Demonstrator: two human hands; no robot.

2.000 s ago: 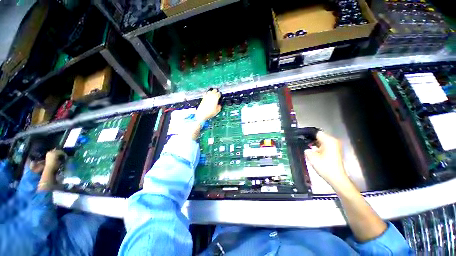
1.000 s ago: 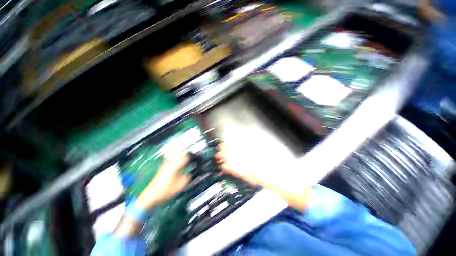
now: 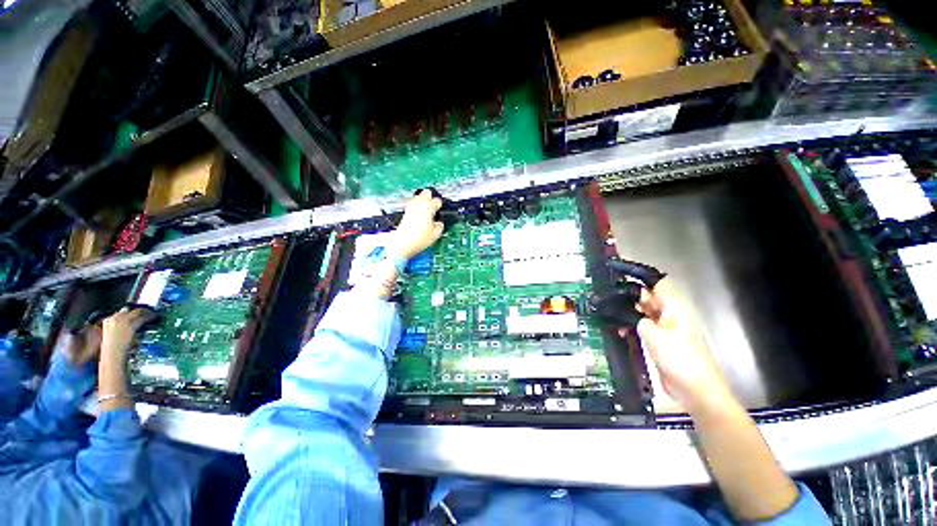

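Note:
A green circuit board lies in a dark pallet in front of me, with white blocks, blue parts and a yellow-red part on it. A row of black round components stands along its back edge. My left hand is at the board's back edge, fingers on a black component. My right hand is over the pallet's right bar and holds several black components, partly hidden by the fingers.
A metal rail runs along the front. An empty-looking dark gap lies right of the pallet, then another board. A cardboard box with black round parts sits behind. At left, another person's hands are over a board.
The view swung right and back. In the blurred frame both my hands were close together over the board; now they are apart, the left at the back edge and the right at the pallet's right side.

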